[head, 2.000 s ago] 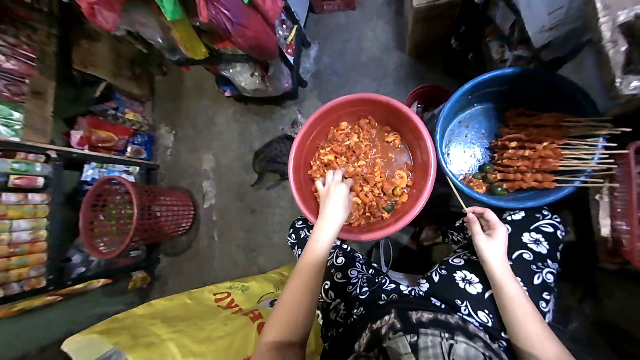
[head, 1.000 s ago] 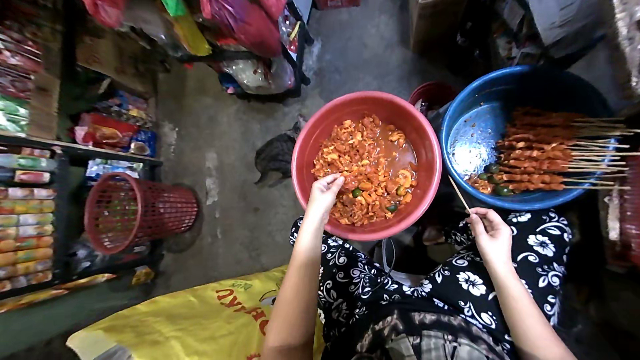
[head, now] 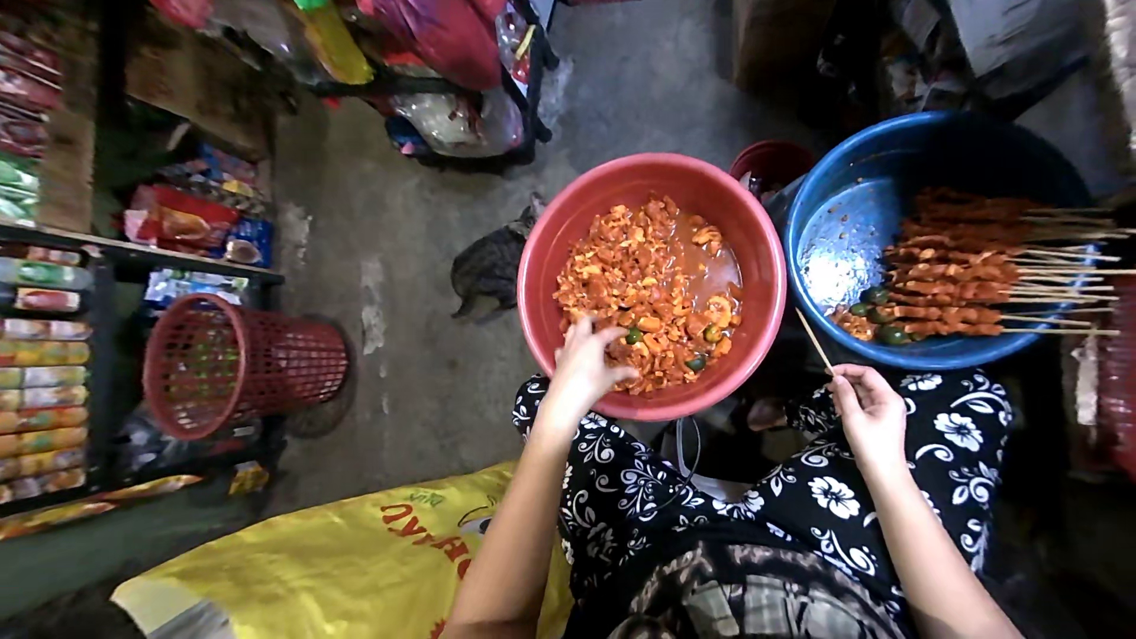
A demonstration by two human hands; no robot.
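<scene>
A red plastic basin (head: 652,404) holds small pieces of marinated meat (head: 612,266) in orange-red sauce, with a few small green citrus fruits (head: 696,364) among them. Over the near left part of the meat is my left hand (head: 590,359), fingers spread, with nothing seen held in it. My right hand (head: 870,408) pinches a thin bamboo skewer (head: 815,342), bare as far as it shows, between the two basins above my knee. In the blue plastic basin (head: 923,355) at the right lie several skewers of red marinated meat (head: 950,291), their bare ends over the rim, beside green citrus fruits (head: 892,333).
A cat (head: 490,264) is on the concrete floor just left of the red basin. Farther left lies a red plastic basket (head: 253,364) by shelves of packaged goods (head: 44,373). A yellow sack (head: 355,568) is beside my left leg. Behind the basins stands a small red bucket (head: 774,164).
My left hand was closed over the meat, then lifted near the basin's left side with fingertips together; now its fingers are spread over the meat. My right hand keeps holding the skewer.
</scene>
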